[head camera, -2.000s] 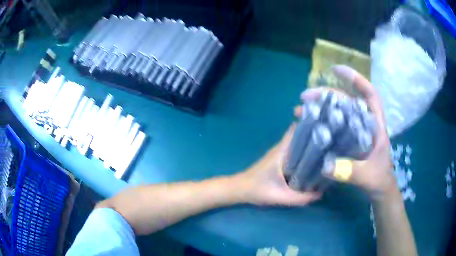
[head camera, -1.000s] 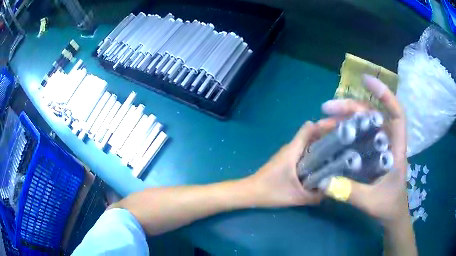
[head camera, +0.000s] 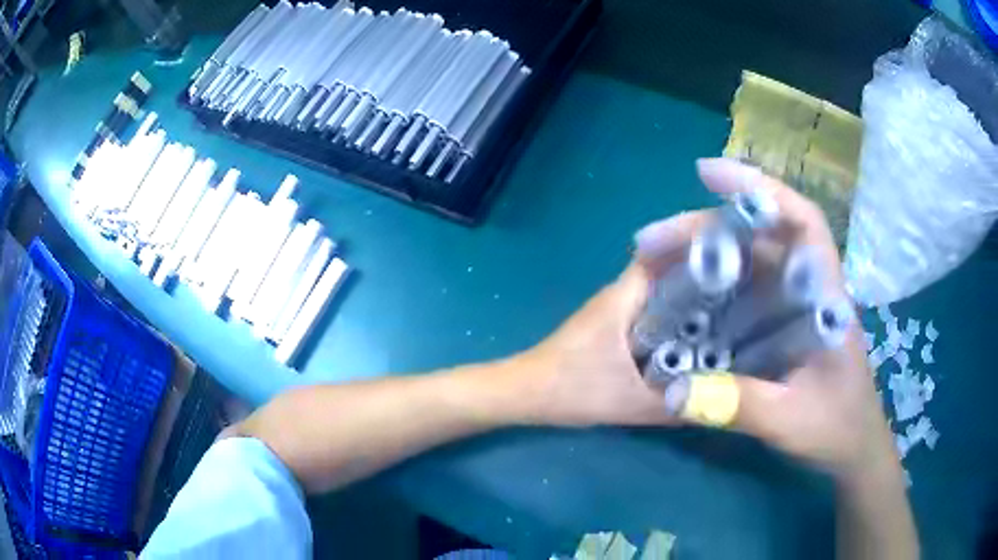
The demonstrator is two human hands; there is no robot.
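Note:
A bundle of silver-grey tubes (head camera: pixel 717 263) stands between my hands at centre right, blurred, with round ends facing up towards me. Some tubes stick out higher than others, with pale rings and dark centres. My left hand (head camera: pixel 596 356) is wrapped around the bundle's left and lower side. My right hand (head camera: pixel 815 399), with yellow tape (head camera: pixel 711 400) on the thumb, curls around the right side, its fingers over the upper edge of the bundle. The lower part of the bundle is hidden by my hands.
A black tray (head camera: pixel 465 202) of tube-and-rod assemblies (head camera: pixel 361 77) lies upper left. Bright loose tubes (head camera: pixel 213 235) lie at the left bench edge, above a blue crate (head camera: pixel 93 416). At right are a yellow-tan block (head camera: pixel 799 129), a plastic bag (head camera: pixel 925 175) and scattered clear pieces (head camera: pixel 908 388).
The tube ends have shifted; some now stick out further at the top and others sit low near my right thumb. The hands are slightly higher than a second ago, and the view has moved a little.

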